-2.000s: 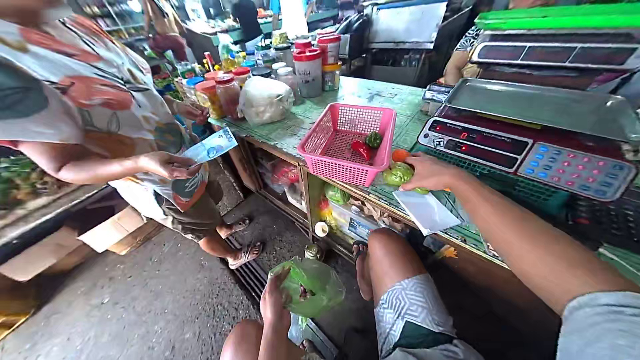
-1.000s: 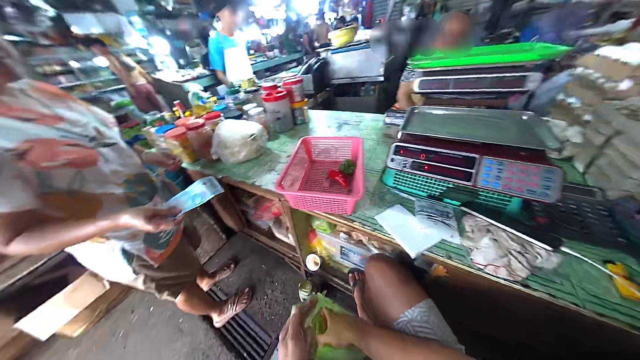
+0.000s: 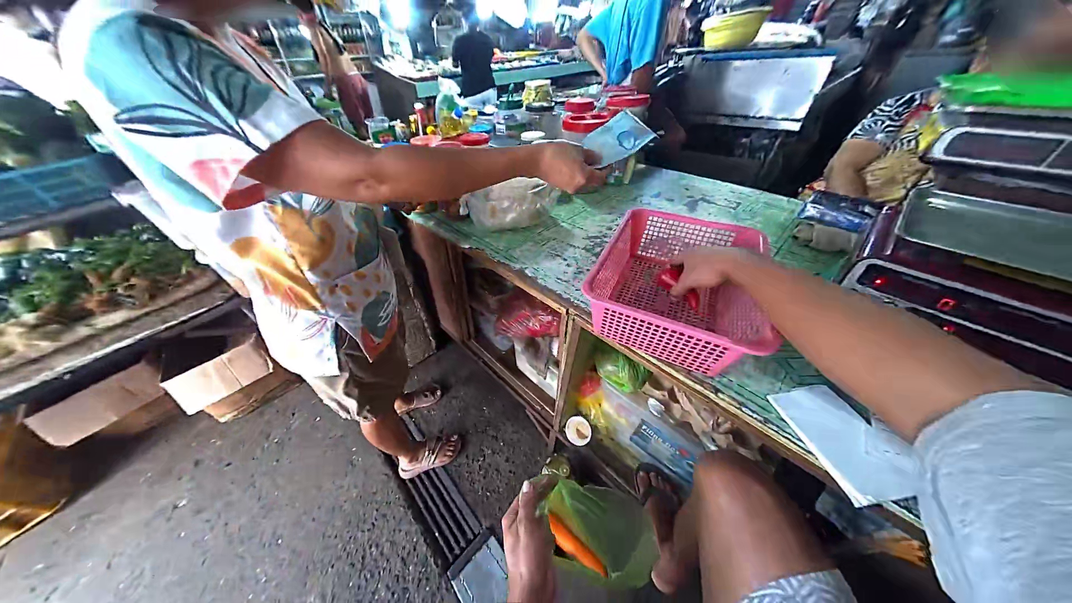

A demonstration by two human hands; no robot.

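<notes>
My right hand point(image 3: 712, 272) reaches into a pink plastic basket point(image 3: 662, 342) on the counter, its fingers closed on red chili peppers point(image 3: 680, 286). Low in the view, my left hand point(image 3: 529, 540) holds a green plastic bag point(image 3: 615, 528) by its side. An orange carrot point(image 3: 576, 544) shows in the bag's mouth; the rest of the contents is hidden. Beyond the basket, a person in a patterned shirt stretches out a hand point(image 3: 574, 166) holding a blue banknote point(image 3: 620, 138).
The green counter point(image 3: 536, 243) bears a tied plastic bag point(image 3: 511, 203), red-lidded jars point(image 3: 586, 123), a white paper sheet point(image 3: 846, 448) and a digital scale point(image 3: 946, 310). Shelves below hold bagged goods point(image 3: 620, 368). Cardboard boxes point(image 3: 218, 381) lie on the left.
My right hand has moved from the green bag to the basket and taken hold of the red peppers. The green vegetable seen there no longer shows. The other person's banknote now extends over the counter.
</notes>
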